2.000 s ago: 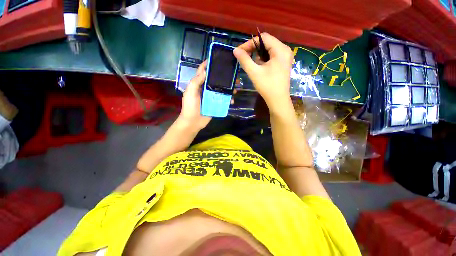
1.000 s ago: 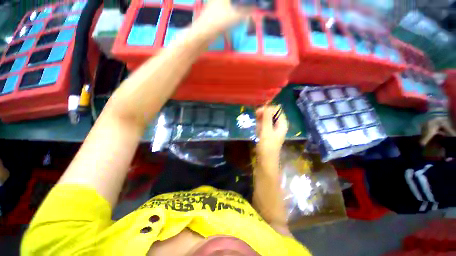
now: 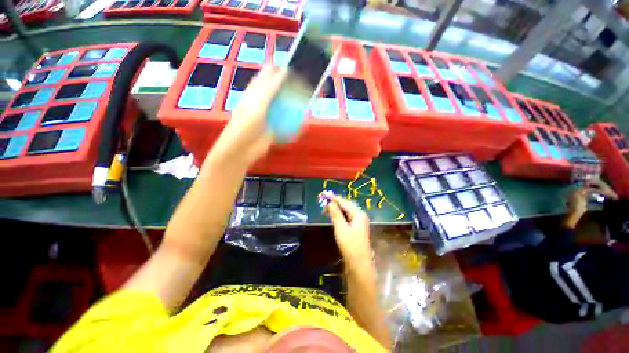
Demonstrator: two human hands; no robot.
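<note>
My left hand is raised over the red tray stack in front and grips a light-blue keypad phone, blurred, with its dark screen end pointing away. My right hand rests low over the green bench, fingertips pinched at small whitish film scraps; whether it holds the tweezers cannot be made out. A clear lens tray with dark-framed squares lies left of my right hand. Yellow strips lie tangled right of the scraps.
More red phone trays stand left and right. A stack of spare lens trays lies on the right. An open waste box is below. A driver with a yellow band and a tissue are left. Another person's hands are far right.
My left hand first held the phone low, then reached into the front tray; now it lifts a phone above it. My right hand left the phone and moved down to the scraps. The view has tilted up.
</note>
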